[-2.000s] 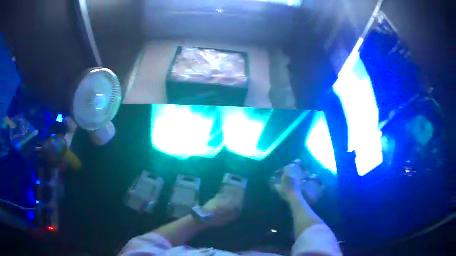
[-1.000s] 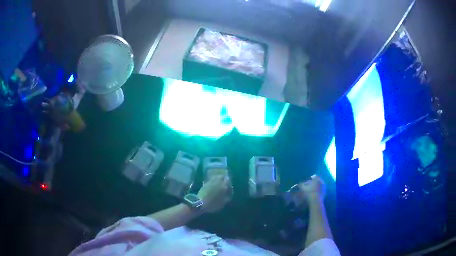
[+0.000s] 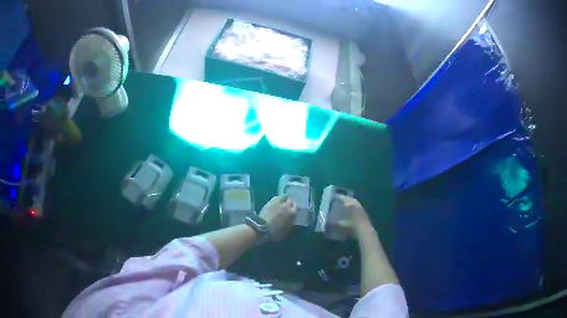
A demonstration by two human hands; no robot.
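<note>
Several pale, boxy mini projectors stand in a row on the green tabletop: one at the far left (image 3: 148,180), then others (image 3: 193,194) and one with a yellowish patch (image 3: 236,202). My left hand (image 3: 277,217), with a wristband, is at the lower left side of the fourth projector (image 3: 297,192); its fingers are bent, and a grip is hard to tell. My right hand (image 3: 353,218) holds the rightmost projector (image 3: 329,208) by its right side, on the table. Bright white-cyan rectangles lie beyond the row.
A white desk fan (image 3: 99,65) stands at the far left. A power strip (image 3: 38,180) with a red light runs along the left edge. A dark open box (image 3: 258,59) with shiny wrap is beyond the table. Blue sheeting (image 3: 463,205) hangs at the right.
My left hand has gone from the third projector to the fourth. My right hand has brought the last projector into the row. The bright patch on the right sheeting is gone. The view has shifted.
</note>
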